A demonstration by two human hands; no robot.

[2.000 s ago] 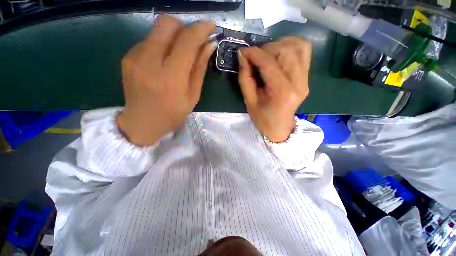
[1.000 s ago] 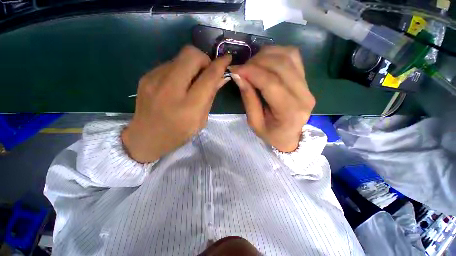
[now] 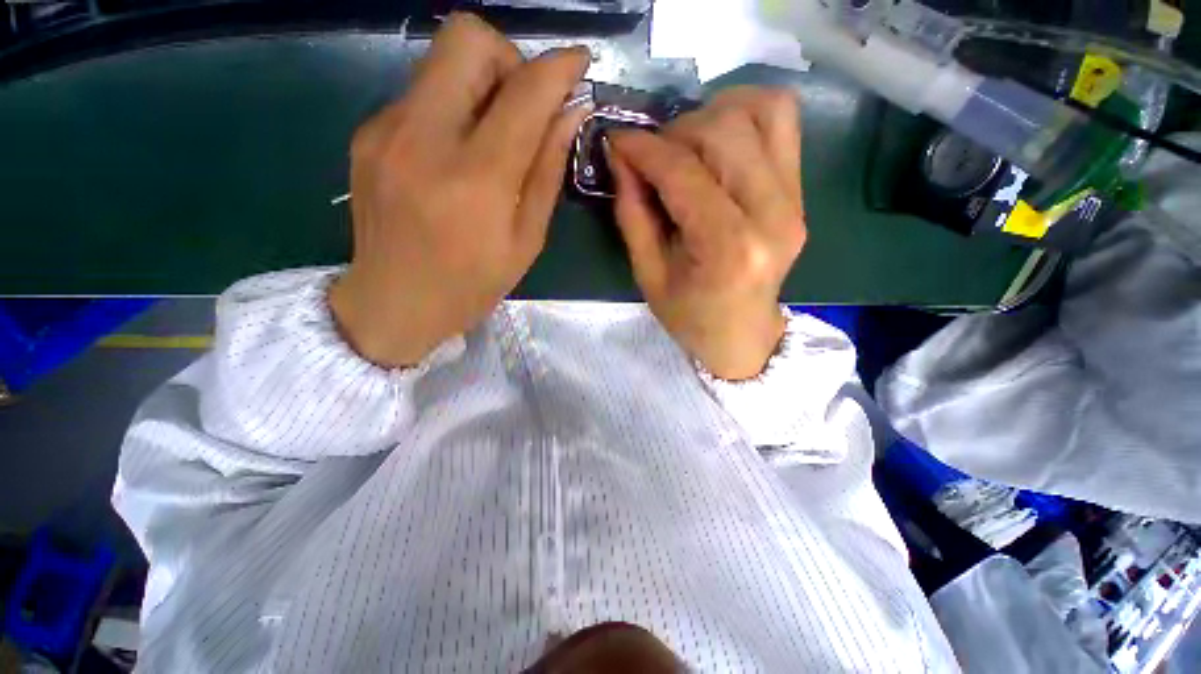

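The watch housing, black with a shiny silver rim, lies on the black fixture at the top middle of the bench. My left hand is at its left, with thumb and index fingertips near the upper left corner of the rim. A small pale piece shows by these fingertips; whether they grip it is unclear. My right hand is at its right, with thumb and index fingertips together over the inside of the housing. These fingers hide the housing's right part and anything between them.
A translucent glue syringe with a green cap is at the upper right, over a black controller box with a round gauge. White paper lies behind the fixture. A thin light rod end shows left of my left hand. Another person's white sleeve is at right.
Both hands were together in front of the housing a second ago. My left hand has moved up and left, and my right fingertips have moved up into the housing.
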